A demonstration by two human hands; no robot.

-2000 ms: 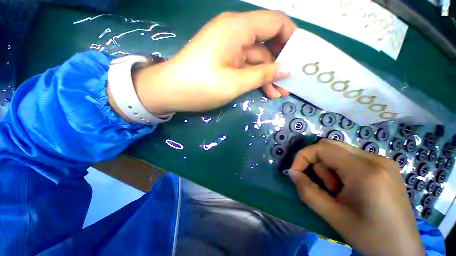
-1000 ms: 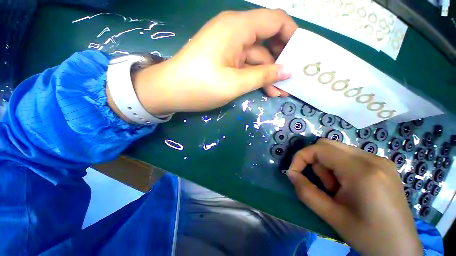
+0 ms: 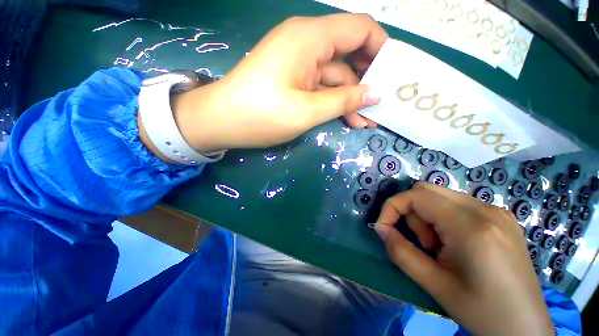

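My left hand (image 3: 295, 82) pinches the left end of a white release paper strip (image 3: 387, 79) between thumb and fingers. The strip bears a row of several tan adhesive rings with tabs. My right hand (image 3: 460, 243) is below it, thumb and index finger pinched on a small pale piece, apparently an adhesive ring (image 3: 374, 226), at the fingertips. Small round black components (image 3: 389, 165) lie in rows in a clear plastic pack (image 3: 335, 216) under the strip and around my right hand. My right hand hides some of them.
Another white sheet with ring shapes (image 3: 489, 39) lies at the far side, near a dark bar (image 3: 558, 39). Shiny clear plastic (image 3: 164, 49) lies at the far left on the green mat (image 3: 263, 226). The bench's near edge runs diagonally above my lap.
Both hands stay almost in place. The strip's right part has shifted slightly and its lower right corner shows more clearly. The small pale piece at my right fingertips is more visible.
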